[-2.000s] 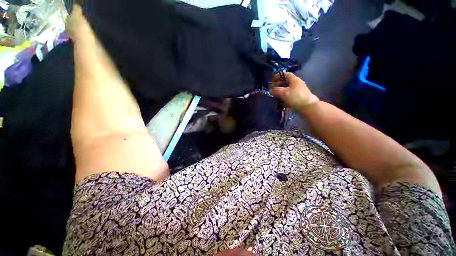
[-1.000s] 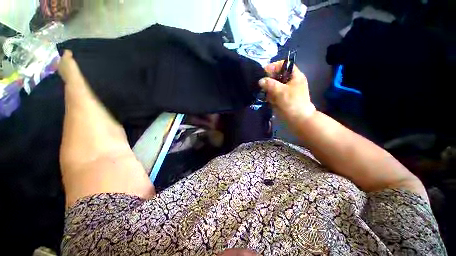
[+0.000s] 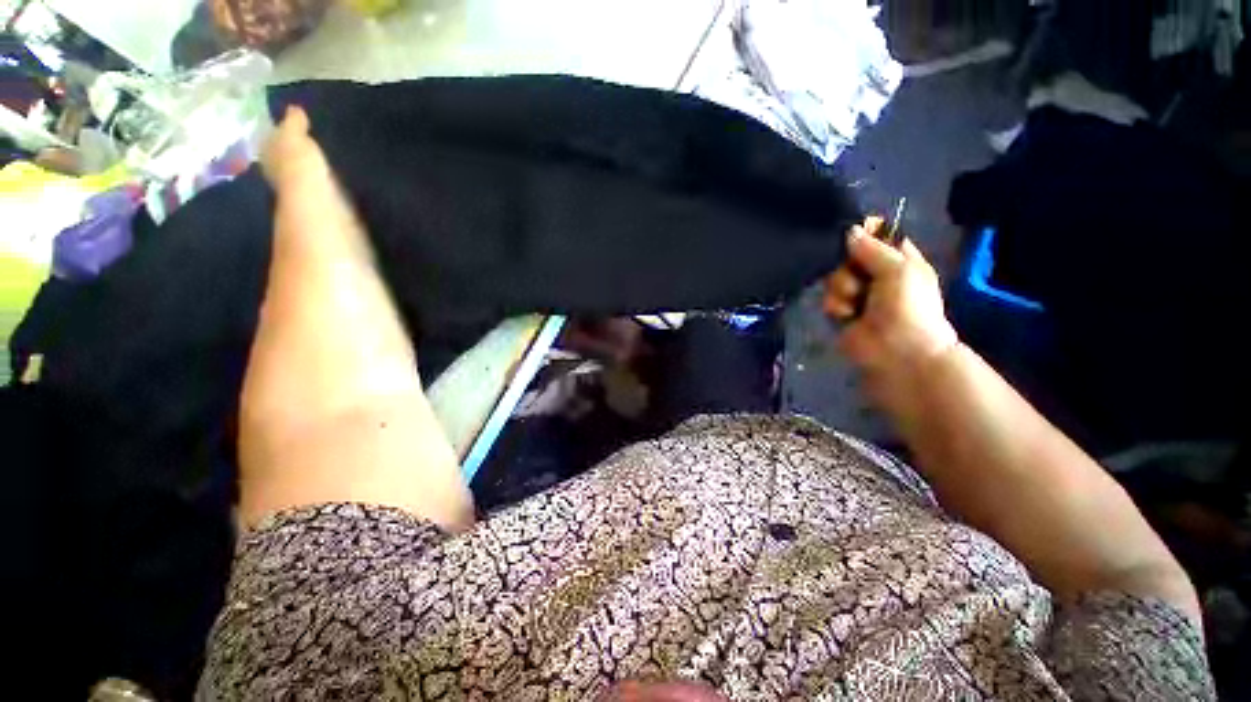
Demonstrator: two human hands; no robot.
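A black garment (image 3: 576, 199) is stretched flat between my two hands over the pale-topped table. My left hand (image 3: 288, 144) holds its far left edge near the top; the fingers are small and blurred. My right hand (image 3: 889, 288) pinches the garment's right end between thumb and fingertips. Small dark thread snips (image 3: 897, 222) sit in the same hand, with their tips showing above the fingers and the rest hidden in the palm.
A pale table (image 3: 549, 39) with a light blue edge lies under the garment. White cloth (image 3: 823, 62) is crumpled beyond it. Clear plastic bag (image 3: 206, 117) is at far left. Black pile (image 3: 1125, 247) and a bright blue edge (image 3: 991, 270) are at right. Mixed cloth (image 3: 590, 384) lies below.
The garment has been raised from hanging low and is now spread wider and tauter. My right hand has moved right with its end, and the snips' tips now point up.
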